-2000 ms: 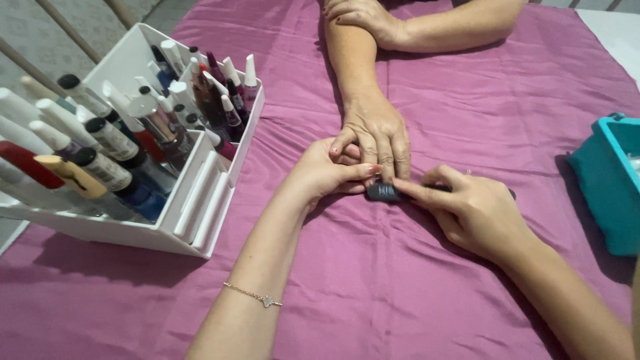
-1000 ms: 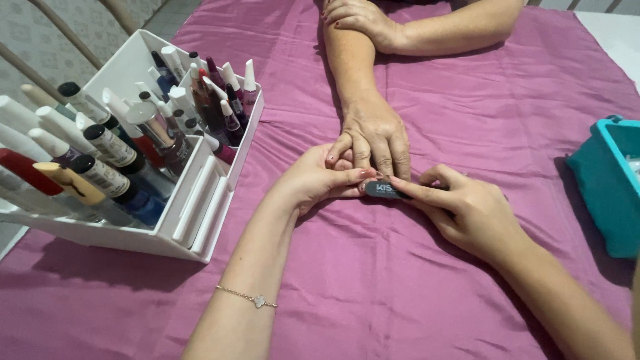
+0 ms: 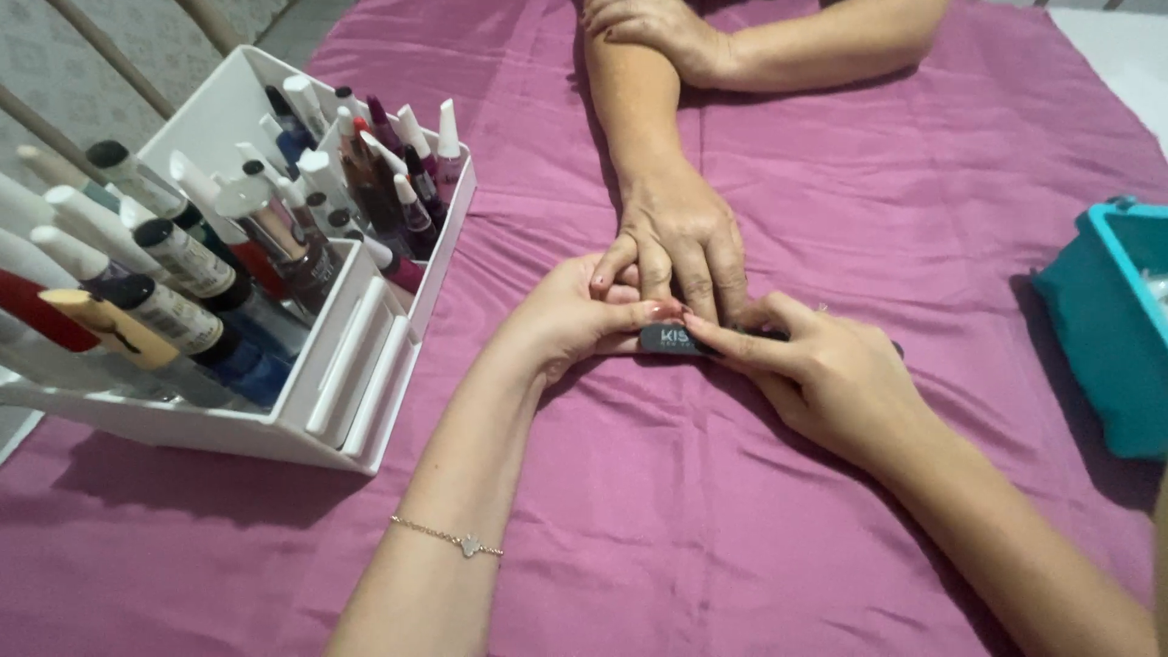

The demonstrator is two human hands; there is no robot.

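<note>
My left hand (image 3: 579,315), with a thin chain bracelet at its wrist, holds a finger of another person's hand (image 3: 680,228). That hand lies palm down on the purple cloth (image 3: 602,547). My right hand (image 3: 812,365) grips a dark nail file (image 3: 662,338), which bears white lettering. The file's rounded end lies at the held fingertip, close to my left thumb. My right fingers cover the middle of the file, and its other tip shows past my knuckles. The person's second hand (image 3: 662,32) rests on their own forearm.
On the left stands a white organizer (image 3: 365,365) with many nail polish bottles (image 3: 274,228) in its compartments. A teal plastic container (image 3: 1086,338) sits at the right edge. Chair bars (image 3: 109,55) show at the upper left, and a white surface (image 3: 1104,46) at the upper right.
The nail file has shifted slightly between my hands, and its angle differs a little from two seconds ago. Both hands keep their holds.
</note>
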